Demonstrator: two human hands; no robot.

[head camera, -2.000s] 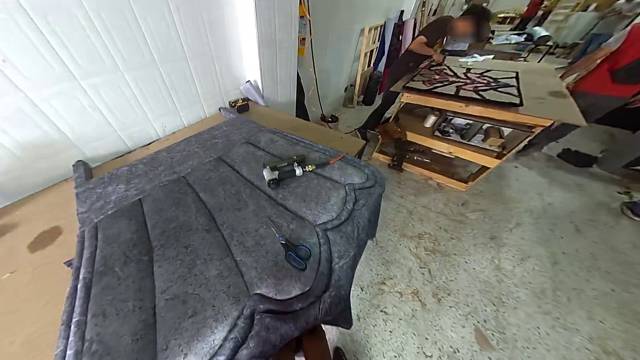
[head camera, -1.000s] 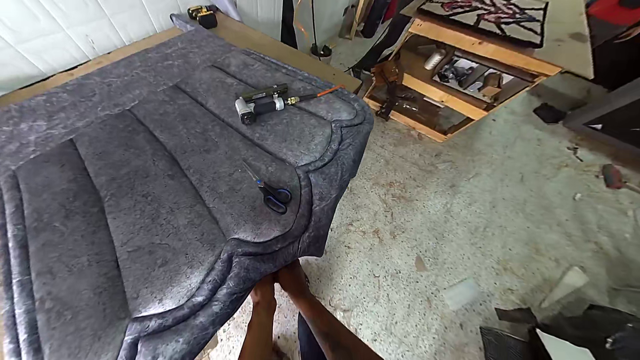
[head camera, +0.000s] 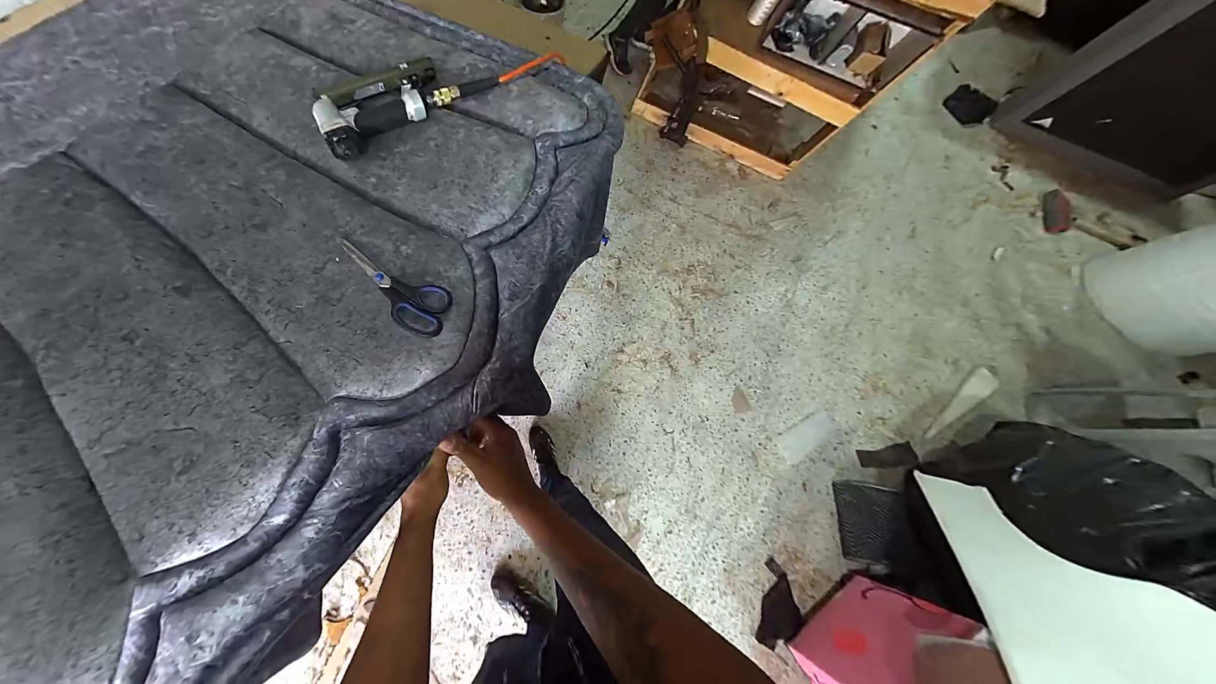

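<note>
A padded headboard panel in mottled grey fabric (head camera: 237, 247), with stitched channels and a scalloped piped border, lies face up at the left. Both hands are at its lower edge, where loose fabric hangs down. My right hand (head camera: 492, 454) grips that fabric edge, fingers bent. Close beside it, my left hand (head camera: 427, 483) also holds the edge, its fingertips partly hidden under the fabric. Scissors with black and blue handles (head camera: 408, 302) rest on the panel above the hands. Farther up lies a pneumatic stapler (head camera: 375, 109) joined to an orange air hose (head camera: 530, 68).
A wooden workbench with open shelves (head camera: 784, 85) stands at the top. On the floor at the right are a hammer-like tool (head camera: 1056, 211), a white roll (head camera: 1159, 290), black plastic (head camera: 1092, 494), a white sheet (head camera: 1026, 579), a pink piece (head camera: 874, 627) and scattered scraps.
Both hands, not seen two seconds ago, came into view at the panel's lower edge and remain there. The view has tilted down and moved closer. Scissors and stapler still lie on the panel.
</note>
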